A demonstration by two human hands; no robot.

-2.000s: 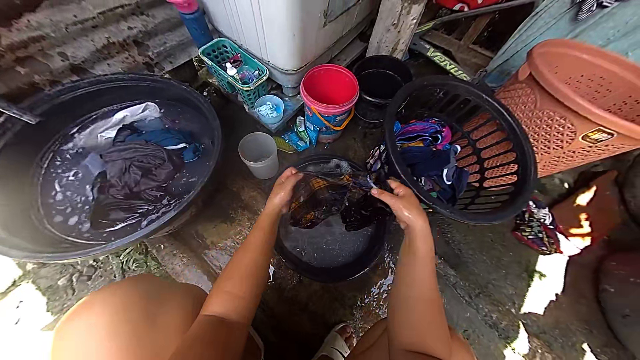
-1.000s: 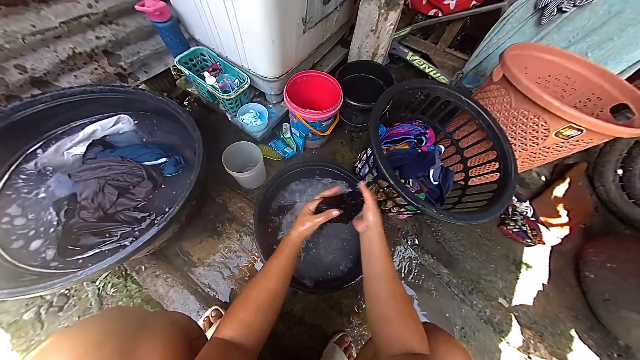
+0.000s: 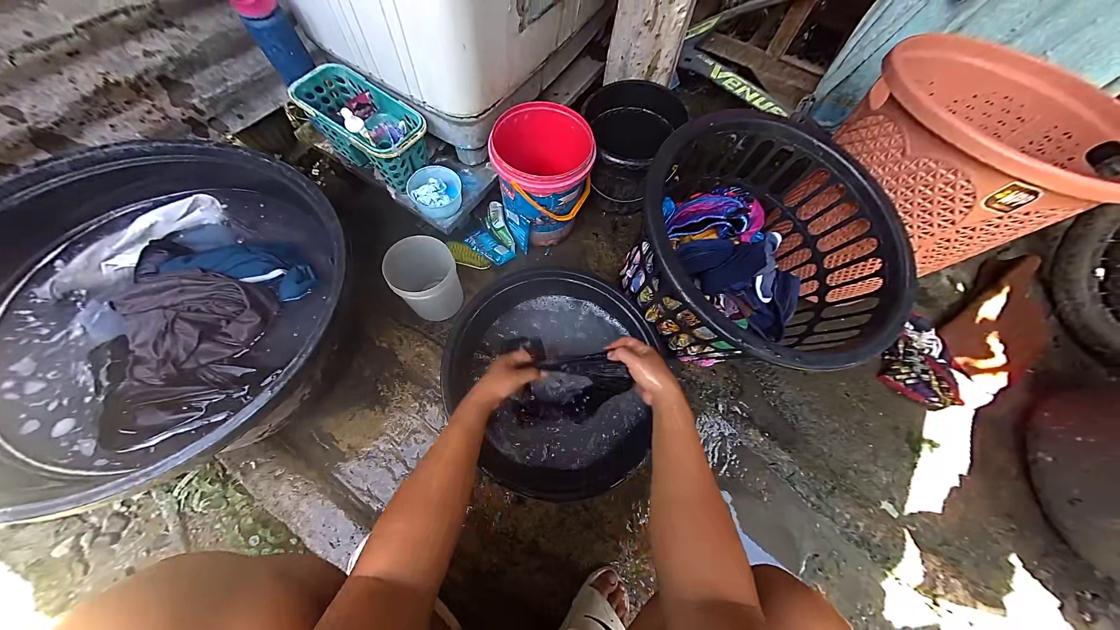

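Note:
My left hand (image 3: 509,378) and my right hand (image 3: 643,367) grip a dark wet cloth (image 3: 582,372) between them, its upper edge stretched from one to the other. Its lower part hangs into the sudsy water of a round black basin (image 3: 553,490). To the left, a large black tub (image 3: 337,262) holds brown, blue and whitish garments (image 3: 188,315) in soapy water. A black slatted laundry basket (image 3: 862,350) leans open at the right of the basin, with colourful and navy clothes (image 3: 735,262) inside.
Behind the basin stand a pale plastic container (image 3: 423,278), a red bucket (image 3: 542,144), a black bucket (image 3: 634,122), a small blue bowl (image 3: 434,192) and a teal basket (image 3: 359,122). An orange-brown hamper (image 3: 927,175) stands at the right, near a bunched cloth (image 3: 923,363) on the wet ground.
One second ago the dark cloth was bunched between my hands, which were close together; now they are apart and lower over the water, with the cloth spread between them.

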